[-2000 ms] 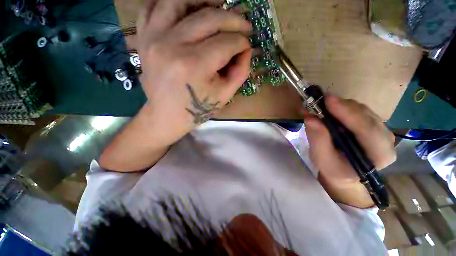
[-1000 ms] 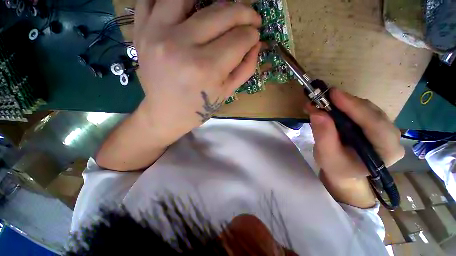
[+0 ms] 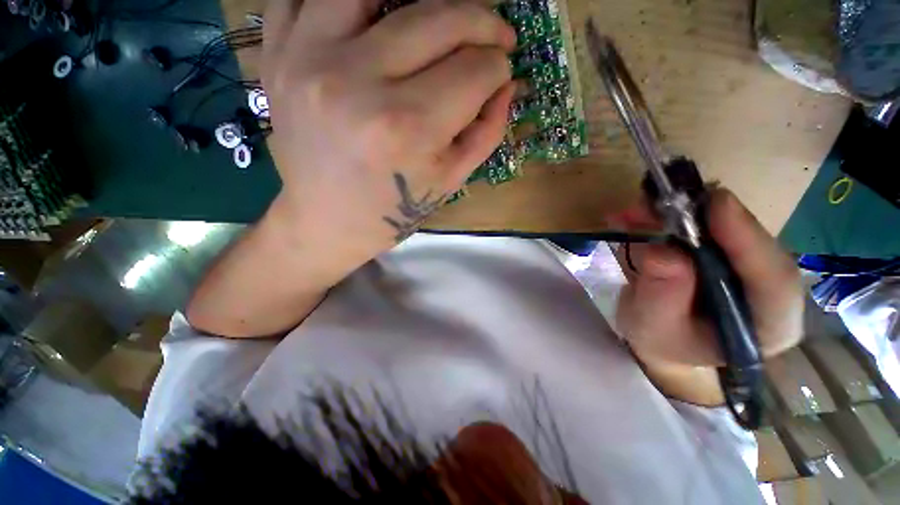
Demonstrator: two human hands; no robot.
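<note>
My left hand (image 3: 380, 118) is curled over the green PCB panel (image 3: 543, 84) and covers its left part; its fingertips and anything between them are hidden. My right hand (image 3: 715, 286) grips the black handle of the soldering iron (image 3: 725, 306). The iron's metal barrel points up and left, its tip over the tan board (image 3: 681, 99), right of the panel and apart from it. White round discs (image 3: 229, 134) on dark wires lie just left of my left hand.
More wired discs (image 3: 63, 66) lie on the green mat (image 3: 128, 178). Stacked PCB panels (image 3: 30, 187) stand at the far left. A round container with grey contents (image 3: 868, 49) is at the upper right. A yellow ring (image 3: 840, 190) lies on the mat at the right.
The iron's tip has left the panel and moved right and up. My right hand has turned the iron more upright. My left hand stays over the panel, nearly unmoved since one second ago.
</note>
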